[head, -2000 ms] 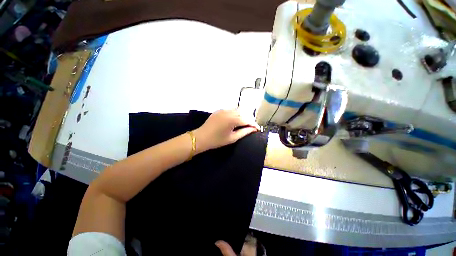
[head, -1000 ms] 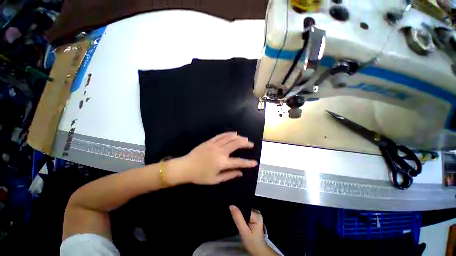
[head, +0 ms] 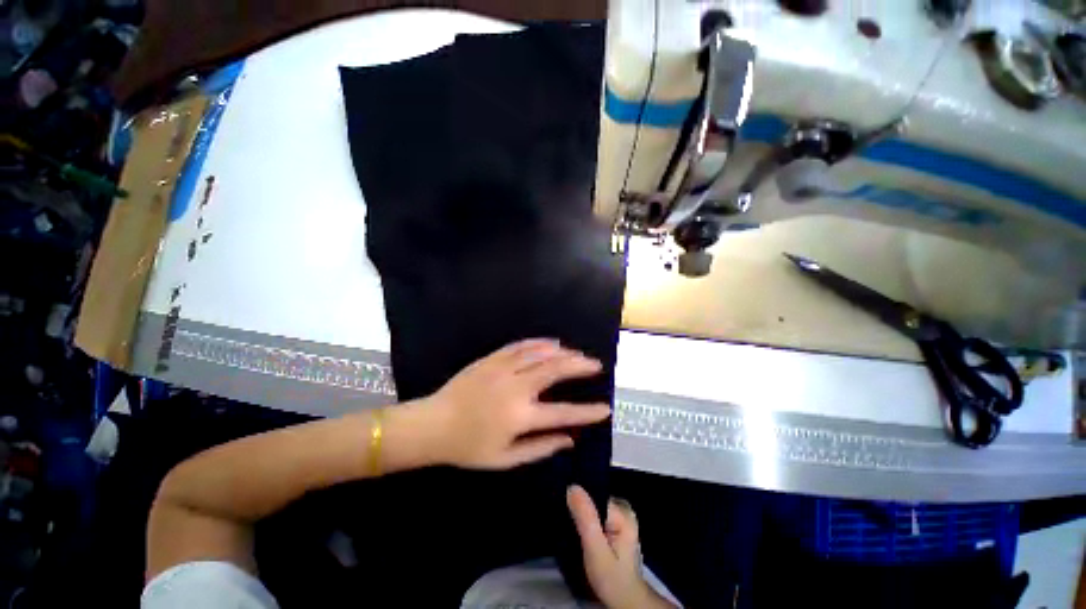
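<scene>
A black fabric piece lies on the white machine table, its right edge under the presser foot of the white sewing machine. My left hand lies flat on the fabric with fingers spread, below the needle area and near the right edge. My right hand is lower down, at the front of the table, with the fabric's hanging edge between its thumb and fingers. Part of the right fingers is hidden by the cloth.
Black shears lie right of the needle on the machine bed. Brown fabric lies at the back left. A ruler strip runs along the front edge. A blue plastic crate is below at the right.
The black fabric has moved further back past the presser foot. My left hand has drawn back from beside the foot onto the cloth lower down. More of my right hand shows.
</scene>
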